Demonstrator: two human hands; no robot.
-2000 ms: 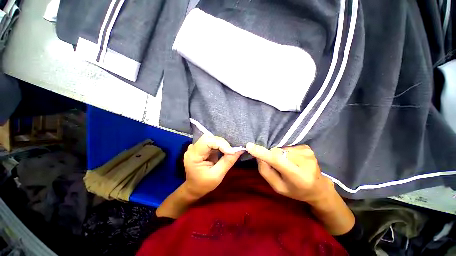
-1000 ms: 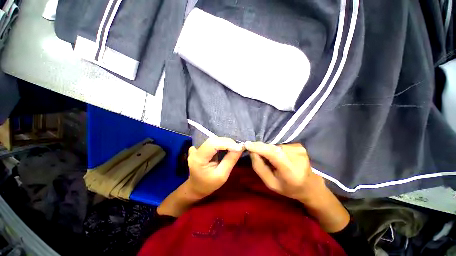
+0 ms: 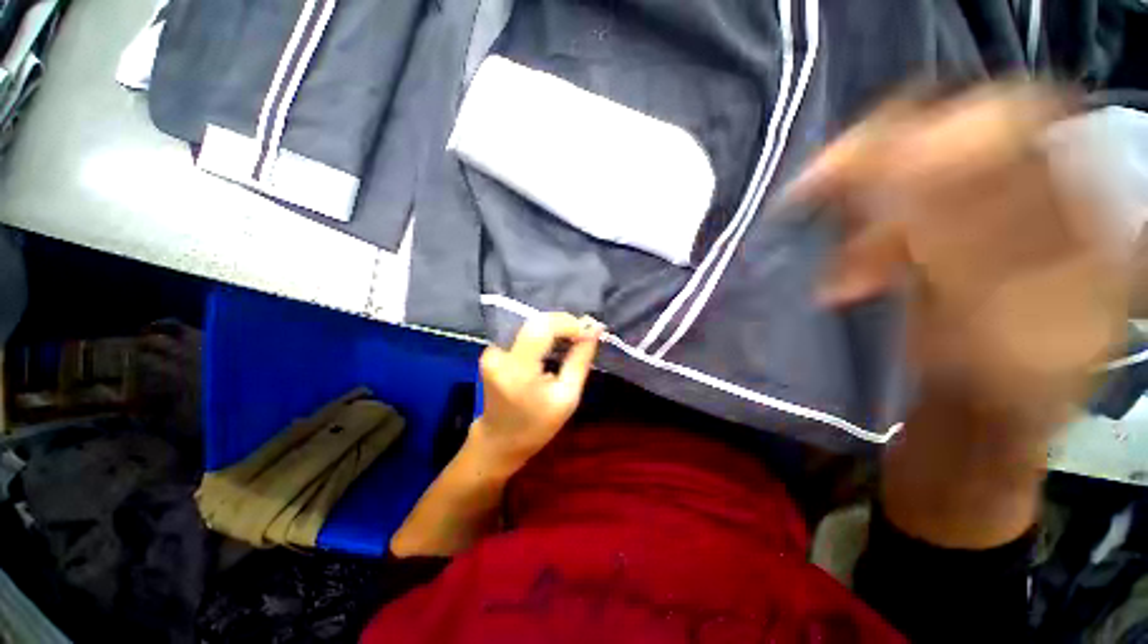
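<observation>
A dark-grey garment [image 3: 806, 289] lies over the table's edge, with white piping along its hem [image 3: 755, 394], a double white stripe and a broad white rounded band [image 3: 585, 164]. My left hand [image 3: 535, 384] pinches the hem between thumb and fingertips, left of where the double stripe meets it. My right hand [image 3: 976, 239] is raised off the hem at the right, large and strongly blurred, hiding part of the garment. Its fingers point left. Whether it holds a needle or thread cannot be seen.
A grey sleeve or side piece with a white end band [image 3: 283, 174] lies left on the white table [image 3: 113, 189]. Below the table's edge is a blue bin [image 3: 271, 365] with a tan folded cloth bundle [image 3: 302, 472]. More grey cloth lies at the upper right.
My right hand has left the hem and moved up and right, towards the camera. My left hand still pinches the hem, slightly higher in view. The gathered cloth now lies flatter.
</observation>
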